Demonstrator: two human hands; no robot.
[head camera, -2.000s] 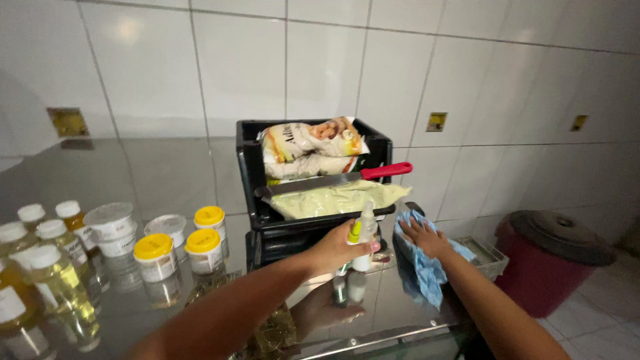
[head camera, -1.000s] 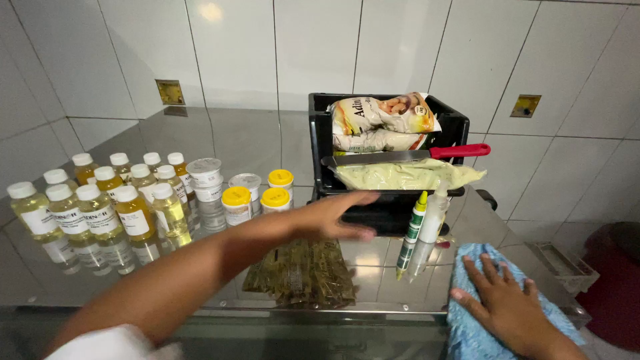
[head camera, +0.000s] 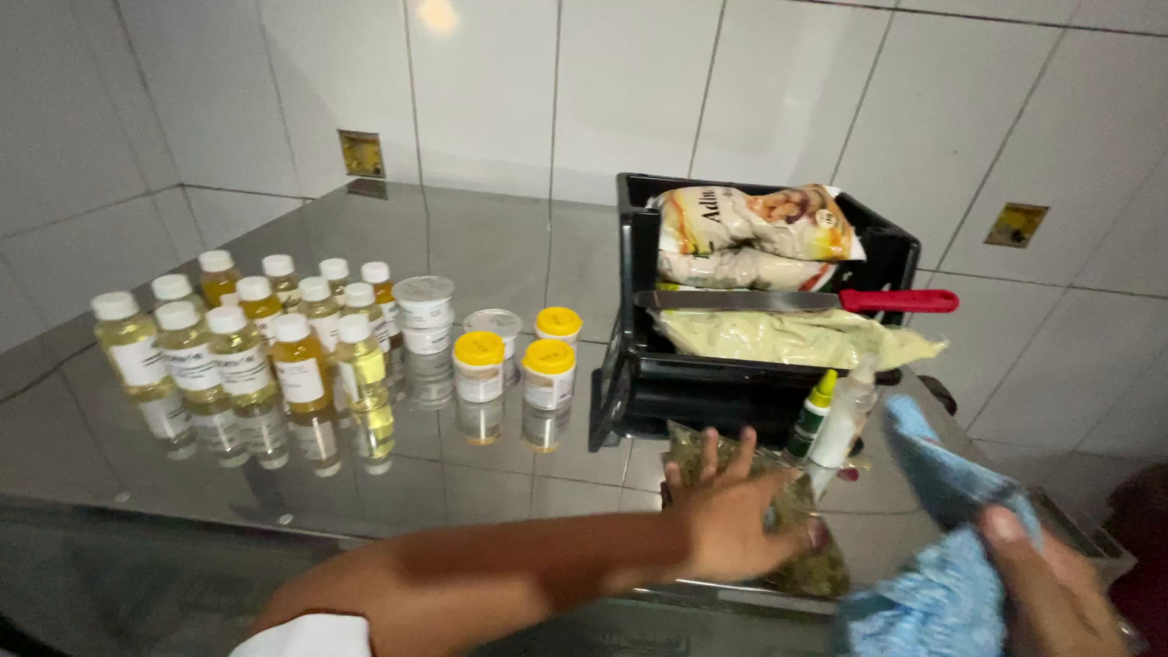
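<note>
My left hand (head camera: 735, 516) lies with spread fingers over a clear plastic bag of dried herbs (head camera: 812, 557) on the steel tabletop. My right hand (head camera: 1049, 575) grips a light blue cloth (head camera: 949, 584), lifted and blurred, at the table's right front. Just beyond my left hand stand a small green bottle with a yellow cap (head camera: 810, 418) and a clear spray bottle (head camera: 844, 420). Behind them is a black plastic bin (head camera: 721, 370) holding printed packets (head camera: 757, 224) and a bag of pale green stuff (head camera: 785, 338). A long knife with a red handle (head camera: 899, 300) rests across the bin.
Several capped bottles of yellow and amber liquid (head camera: 301, 374) stand at the left of the steel table (head camera: 493, 228). Nearer the middle are lidded clear tubs (head camera: 426, 315) and yellow-lidded jars (head camera: 547, 376). A grey basket (head camera: 1077, 529) is at the right edge; tiled wall rises behind.
My left hand has moved onto the herb bag, which lay farther left on the table a second ago. My right hand has lifted the blue cloth, which was spread on the tabletop.
</note>
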